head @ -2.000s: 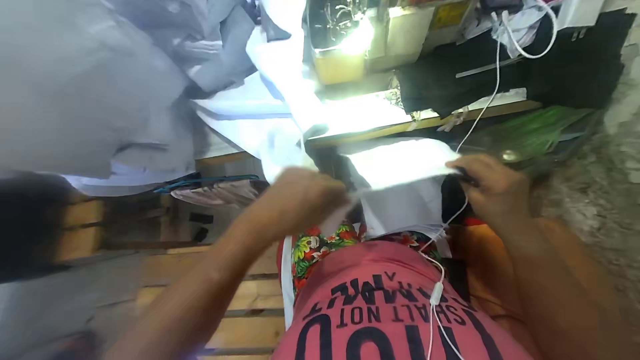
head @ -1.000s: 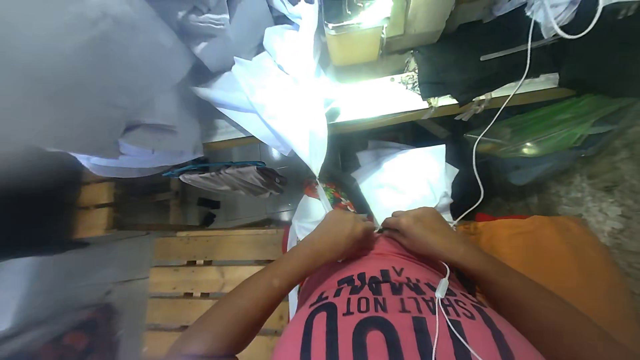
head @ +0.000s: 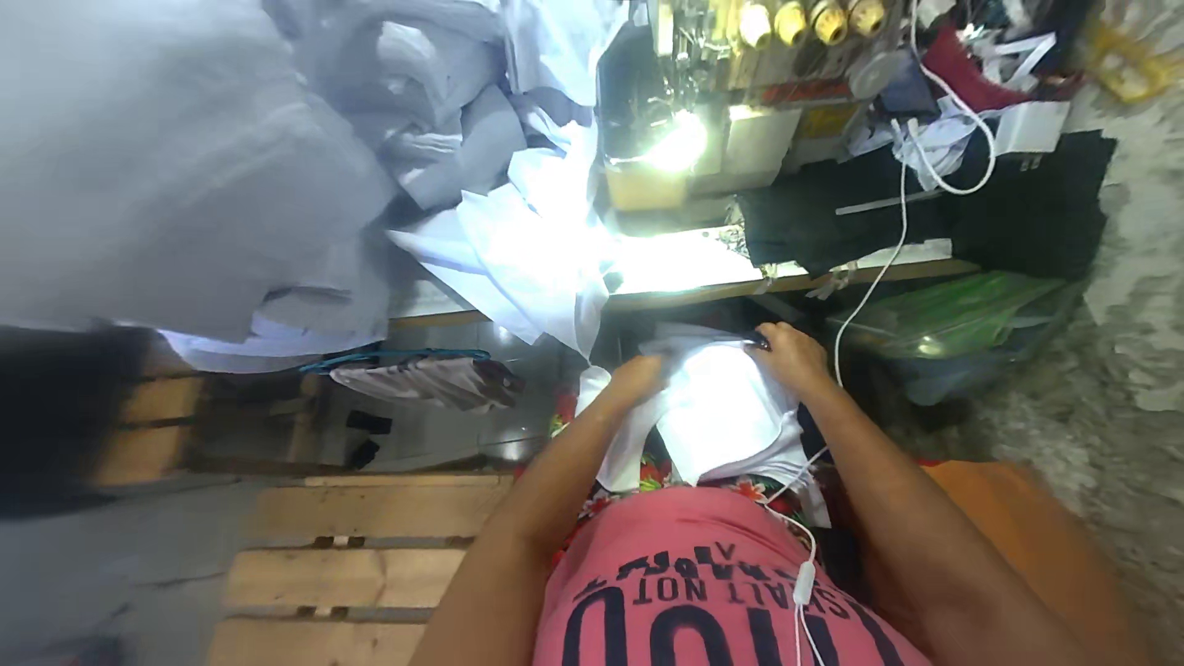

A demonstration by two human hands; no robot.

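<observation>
A piece of white fabric (head: pixel 721 412) hangs spread over my lap, brightly lit. My left hand (head: pixel 640 377) grips its upper left edge, slightly blurred. At its upper right corner my right hand (head: pixel 791 356) holds the cloth, with a small dark object (head: pixel 758 340) at the fingertips; what that object is I cannot tell. Other white fabric pieces (head: pixel 532 245) drape over the table edge ahead of my left hand, their lower tip close to it. A sewing machine's lit area (head: pixel 680 139) lies beyond, washed out by glare.
Piled white fabric (head: pixel 185 166) fills the left. Yellow thread cones (head: pixel 791 23) stand at the back. Black cloth (head: pixel 832 217) lies on the table, whose wooden edge (head: pixel 703 294) crosses ahead. A white cable (head: pixel 879 277) runs down to my lap. A wooden slatted bench (head: pixel 370 578) is at lower left.
Both hands have moved forward from near my waist and farther apart. The white cloth, upright beyond my hands a second ago, now lies spread between them. The view has shifted somewhat.
</observation>
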